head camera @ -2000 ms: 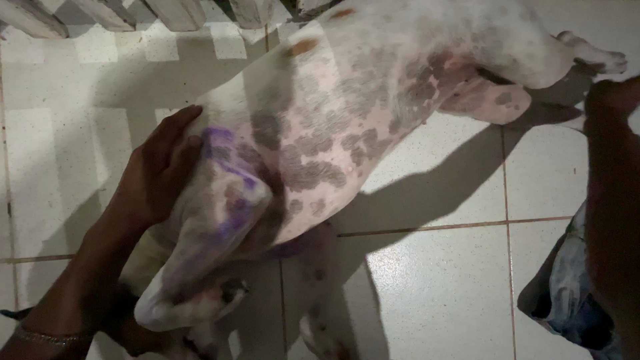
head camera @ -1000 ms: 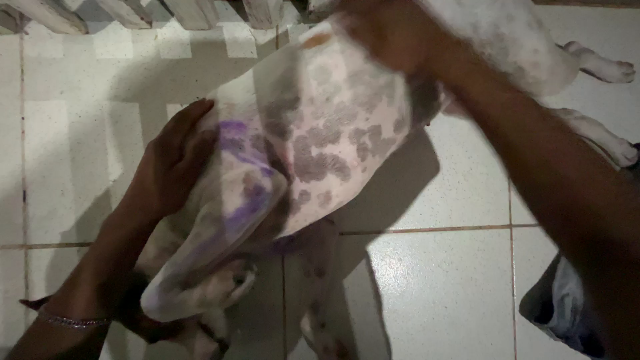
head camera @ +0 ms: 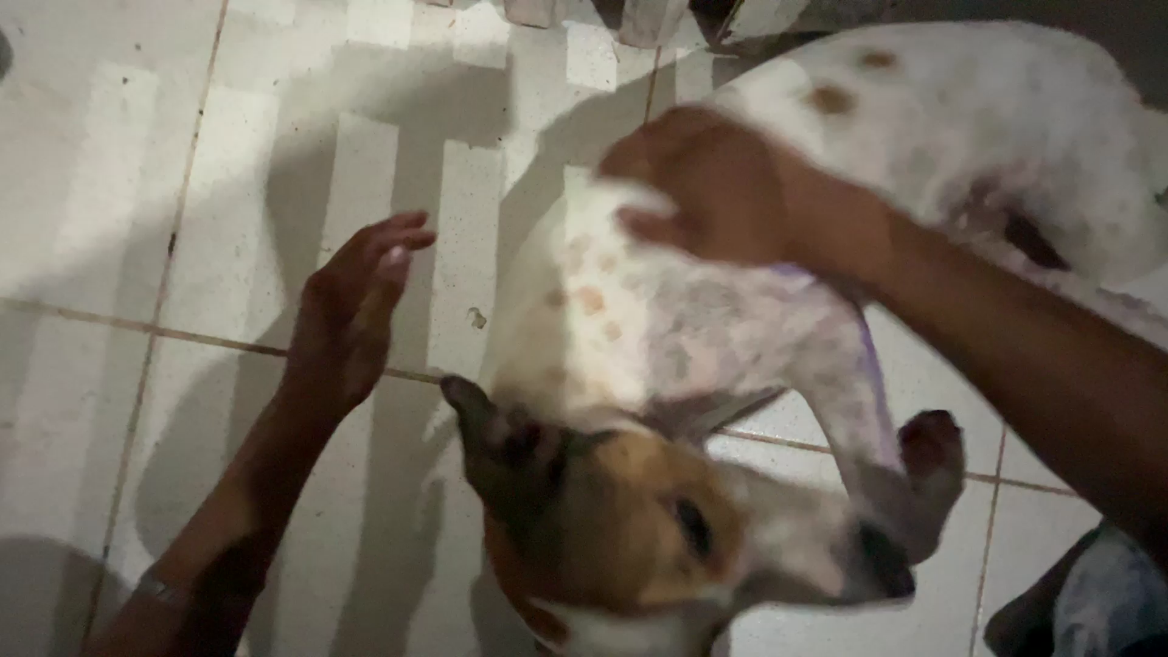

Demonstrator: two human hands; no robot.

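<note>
A white dog [head camera: 620,310] with brown and grey spots lies on the tiled floor, its brown-and-white head [head camera: 630,529] raised toward the bottom centre, the muzzle pointing right beside a foreleg. Purple marks show on that foreleg and near the shoulder. My left hand [head camera: 351,306] is off the dog, above the floor at the left, fingers apart and holding nothing. Over the dog's upper body is my right hand [head camera: 707,187], blurred, with thumb and fingers spread and nothing visible between them. Whether it touches the coat cannot be told.
White floor tiles [head camera: 82,228] with dark joints and striped shadows lie around the dog. Pale slats [head camera: 652,23] stand along the top edge. Blue-grey cloth [head camera: 1109,593] shows at the lower right. A small pale scrap [head camera: 475,318] lies on the floor near my left hand.
My left hand has come off the dog, and my right hand has moved from the belly toward its upper body. The dog's head has lifted into view. The view has shifted left.
</note>
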